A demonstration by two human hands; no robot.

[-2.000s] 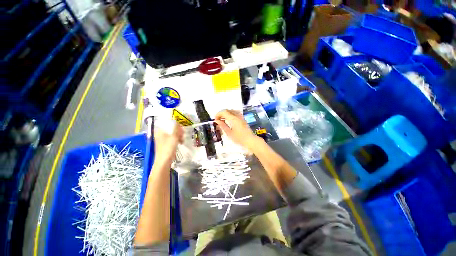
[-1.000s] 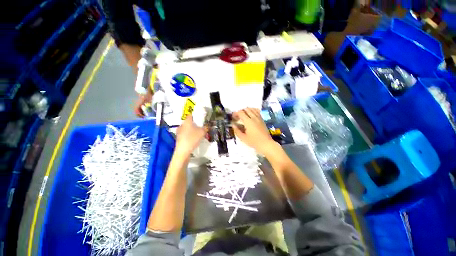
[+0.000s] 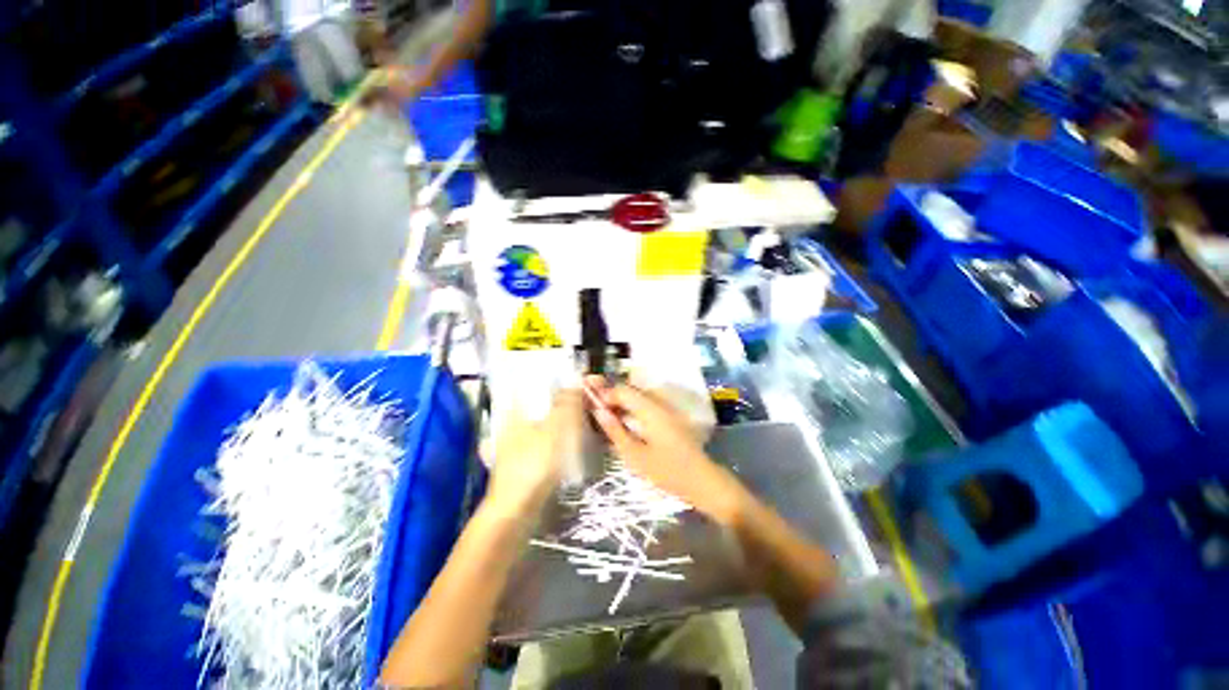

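Note:
A loose pile of thin white rods [image 3: 623, 526] lies on the dark metal plate [image 3: 553, 603] in front of me. The dark upright fixture [image 3: 593, 324] stands just beyond my hands. My left hand [image 3: 539, 438] is blurred at the near left side of the fixture; whether it holds rods cannot be told. My right hand [image 3: 650, 429] is beside it, close to my left hand, with thumb and fingers bent around what looks like a short thin piece. The lower part of the fixture is hidden behind my hands.
A blue tote [image 3: 421, 499] heaped with white rods stands at left. The white machine panel [image 3: 607, 270] carries a warning label [image 3: 532, 328] and red-handled scissors [image 3: 640, 212]. A clear bag [image 3: 842, 418], blue stool [image 3: 1031, 485] and blue bins are at right. Another person's arm [image 3: 438, 61] shows at top.
My hands have come closer together and nearer the pile, in front of the fixture instead of on either side of it. The near pile looks smaller. The other person's arm has moved up and away.

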